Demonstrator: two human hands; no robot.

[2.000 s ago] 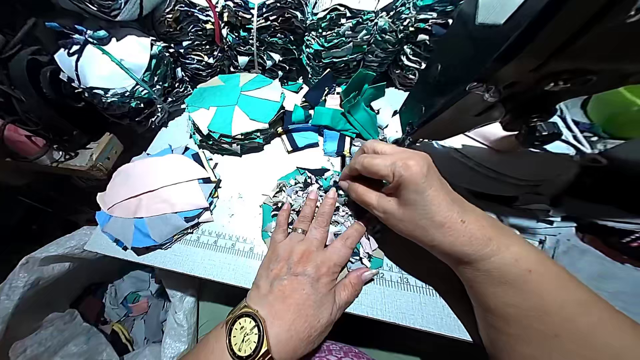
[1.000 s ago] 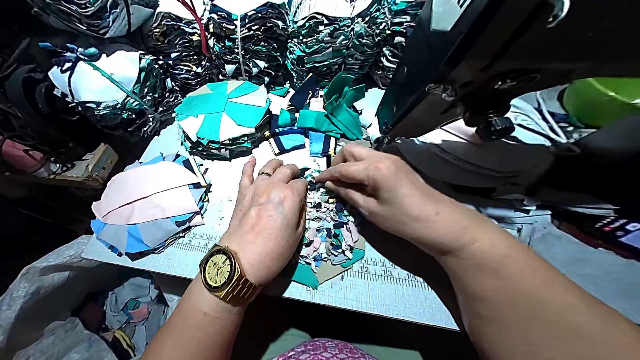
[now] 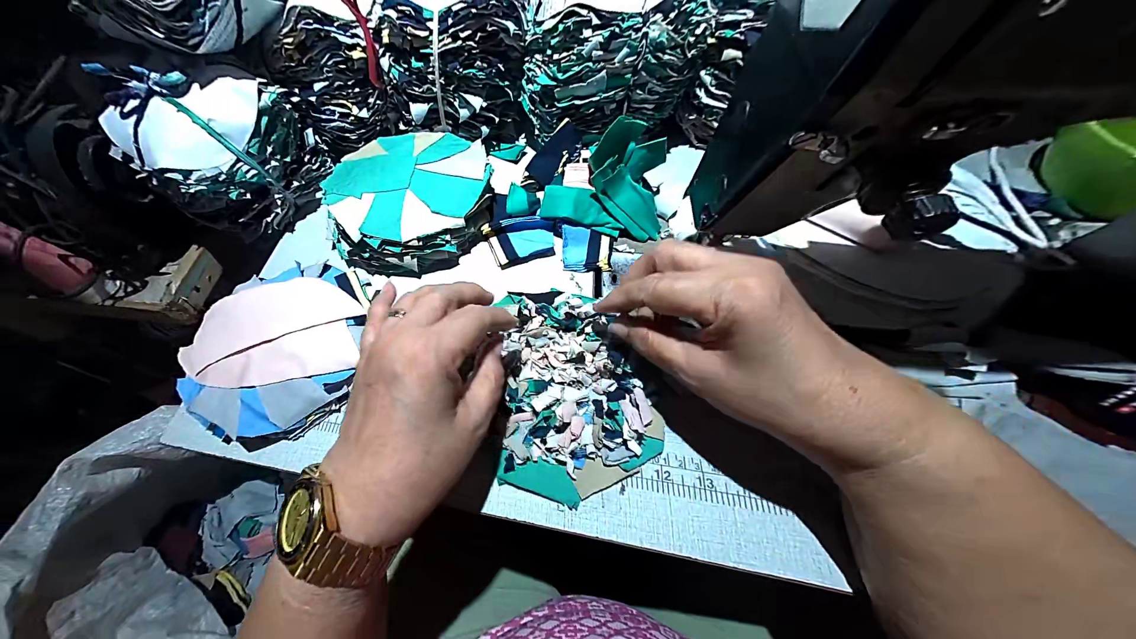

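A round fabric piece covered with small cloth scraps [image 3: 577, 390] lies on the work table, its green and beige edge showing at the bottom. My left hand [image 3: 426, 382], with a ring and a gold wristwatch [image 3: 306, 524], rests at the piece's left side, fingers curled. On the upper right side, my right hand [image 3: 701, 311] has thumb and fingertips close together at the scraps; whether they pinch one is too small to tell. Strips of green cloth [image 3: 621, 191] and blue cloth pieces [image 3: 581, 247] lie just beyond.
A sewing machine [image 3: 799, 124] stands at the upper right. Stacks of round patchwork pieces sit at left, one green and white [image 3: 408, 186], one pink and blue [image 3: 275, 342]. Tied bundles [image 3: 603, 71] line the back. A plastic sack of scraps [image 3: 98, 497] is at lower left. Ruler markings [image 3: 710, 484] run along the table's front.
My left hand lay flat over the piece two seconds ago and is now at its left side, with more of the scraps showing. My right hand stays at the upper right side of the piece.
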